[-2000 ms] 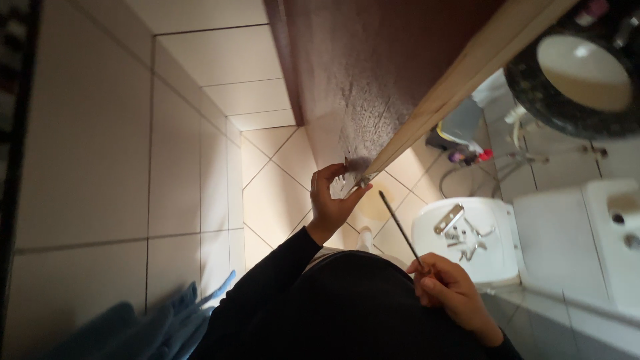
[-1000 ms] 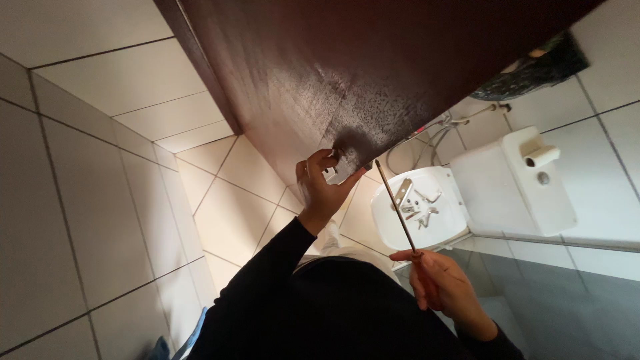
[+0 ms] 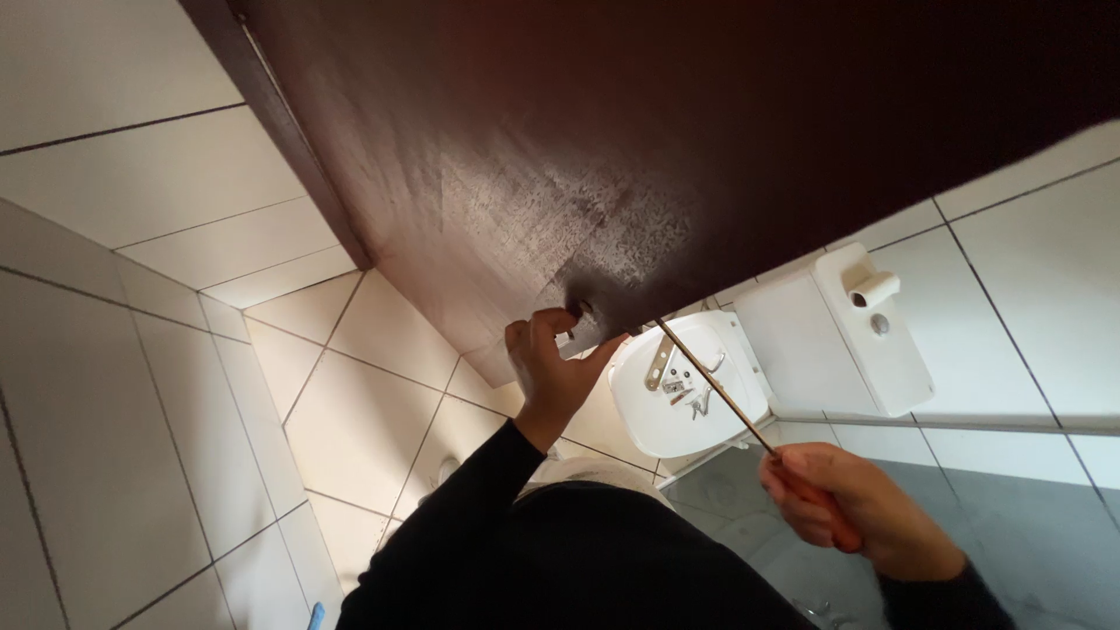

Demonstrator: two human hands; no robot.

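Observation:
A dark brown wooden door (image 3: pixel 490 192) stands across the upper part of the view. At its edge is my left hand (image 3: pixel 556 363), the fingers curled around a small part on the door's face, too dark to name, with the thumb against the door edge. My right hand (image 3: pixel 857 507) grips the orange handle of a long screwdriver (image 3: pixel 717 391). The thin shaft points up and left, and its tip is at the door edge, just right of my left thumb. Whether the tip touches anything there cannot be told.
Below the door's edge, the closed white toilet lid (image 3: pixel 647 429) bears a metal lock plate (image 3: pixel 660 363), door handles (image 3: pixel 703 402) and small hardware. A white cistern (image 3: pixel 805 341) with a paper roll (image 3: pixel 873 289) on top stands at the right. Tiled walls (image 3: pixel 79 394) enclose the left side.
The view has turned and shows more of the door's face. The screwdriver's tip, apart from the door edge two seconds ago, is now at it. My left hand stays by the edge.

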